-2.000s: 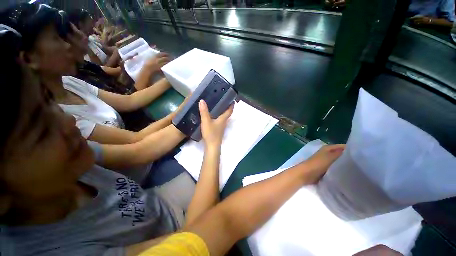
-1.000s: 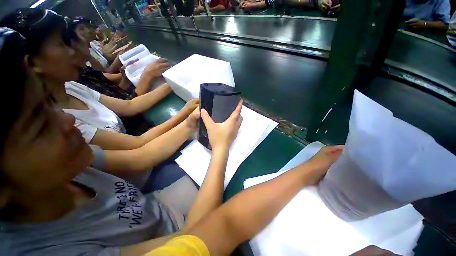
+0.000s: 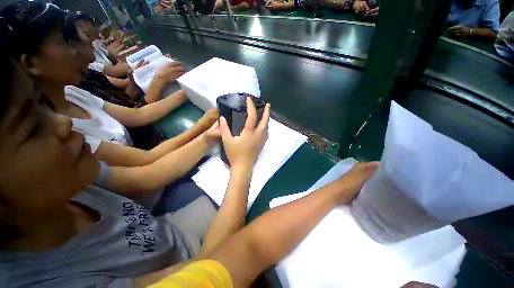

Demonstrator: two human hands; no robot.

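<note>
A white translucent bag (image 3: 445,163) stands on the white pile at the right, its open end flaring upward. A grey unit (image 3: 389,208) shows through its lower part. My left hand (image 3: 360,175) reaches from the yellow sleeve to the left side of the bagged unit and holds it; its fingertips are partly hidden behind the bag. Of my right hand (image 3: 420,285) only a small part shows at the bottom edge; its fingers are out of the picture. The stack of white bags (image 3: 344,253) lies under the bagged unit.
At left, a person in a grey shirt holds a dark speaker unit (image 3: 234,115) above another white pile (image 3: 282,140). A white box (image 3: 222,79) stands beyond. A green upright (image 3: 389,73) and a dark conveyor (image 3: 304,84) lie ahead; people sit opposite.
The neighbour has turned the dark unit from slanted to upright, and a hand now lies over its top edge. My left hand and the bagged unit keep their pose; the view has shifted slightly.
</note>
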